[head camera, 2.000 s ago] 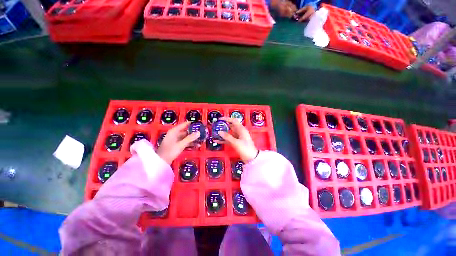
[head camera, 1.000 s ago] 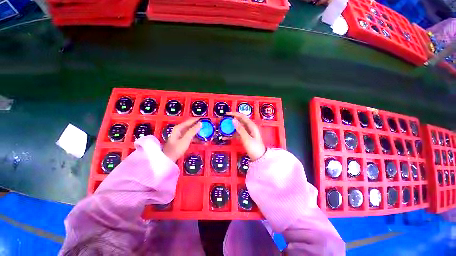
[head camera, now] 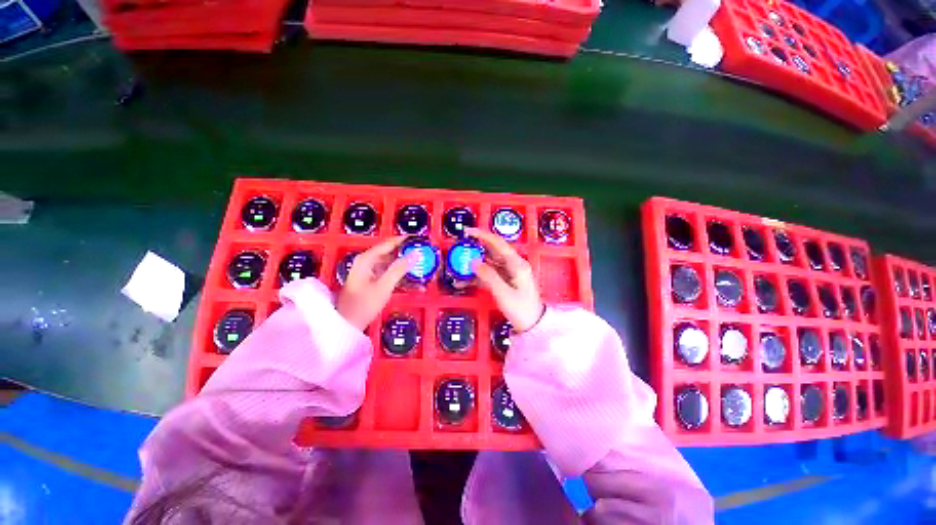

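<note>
My left hand holds a round watch body with a lit blue screen between thumb and fingers. My right hand holds a second blue-lit watch body beside it. Both are above the second row of the red working tray. Pale lines show on both blue screens. Most visible pockets hold dark round watches with small green and white marks. The top row's right end has a whitish-faced watch and a red-faced one. My sleeves hide part of the lower rows.
A neighbouring red tray with dark and whitish discs is at right, another tray beyond it. Stacked red trays stand at the back. A white paper slip lies left on the green bench. A pink sleeve shows far right.
Both held screens went from dark with small marks to plain blue, and now show pale lines on blue. Both hands keep their hold. The view has shifted slightly.
</note>
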